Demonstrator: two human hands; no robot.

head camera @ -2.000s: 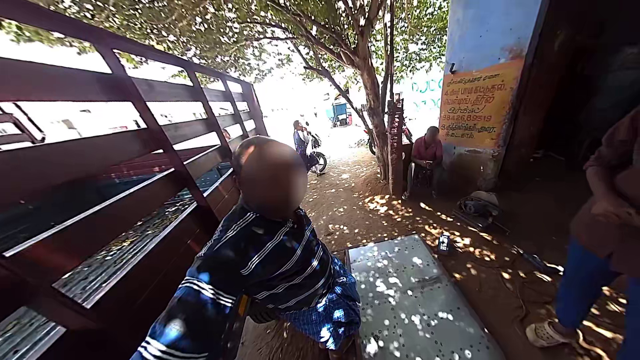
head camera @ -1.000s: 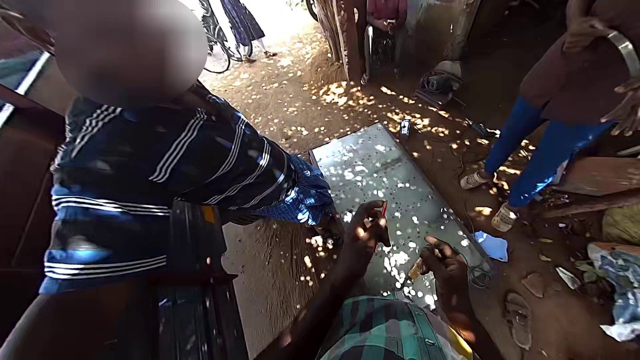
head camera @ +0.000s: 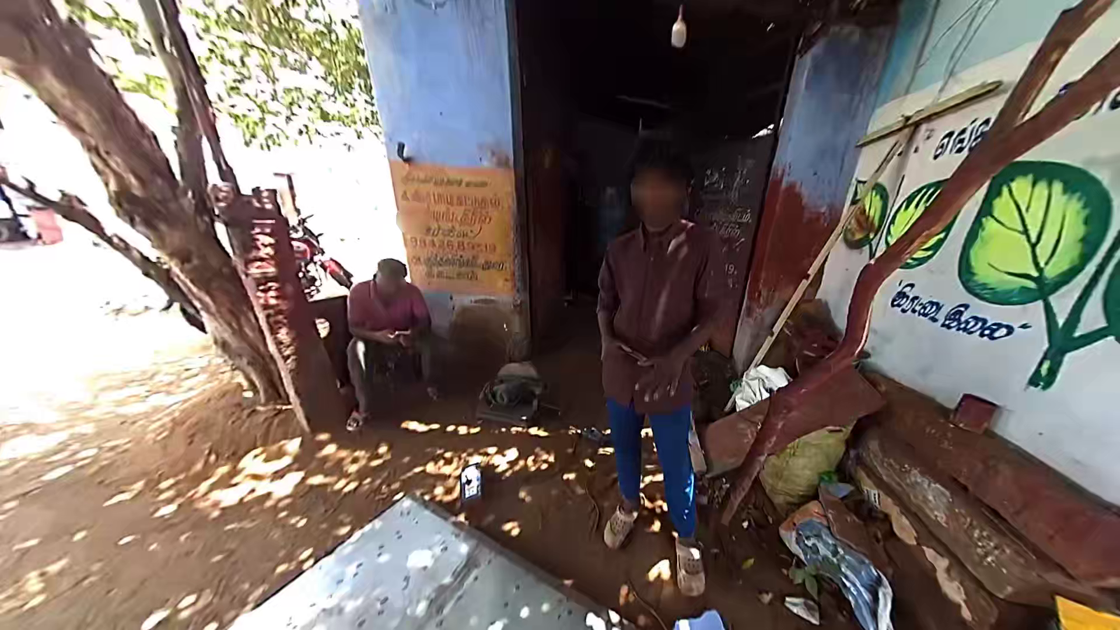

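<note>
Neither my left hand nor my right hand shows in the head view; what they hold or touch is hidden. A grey metal sheet (head camera: 420, 569), dappled with sunlight, lies low in front of me and runs out of the bottom edge. Just beyond its far corner a small upright object with a bright face (head camera: 471, 481), perhaps a phone, is on the ground. A light blue item (head camera: 700, 620) is cut off by the bottom edge, right of the sheet.
A person in a maroon shirt (head camera: 652, 324) stands ahead, hands before the waist. Another person (head camera: 388, 319) sits beside a tree trunk (head camera: 184, 245). A dark machine (head camera: 512, 394) rests on the ground near the doorway. A leaning branch (head camera: 866, 297), a sack (head camera: 801, 468) and long beams (head camera: 962, 490) are at right.
The view has swung up and to the right. My two hands, over the metal sheet one second ago, are out of view, and so is the person in the striped shirt.
</note>
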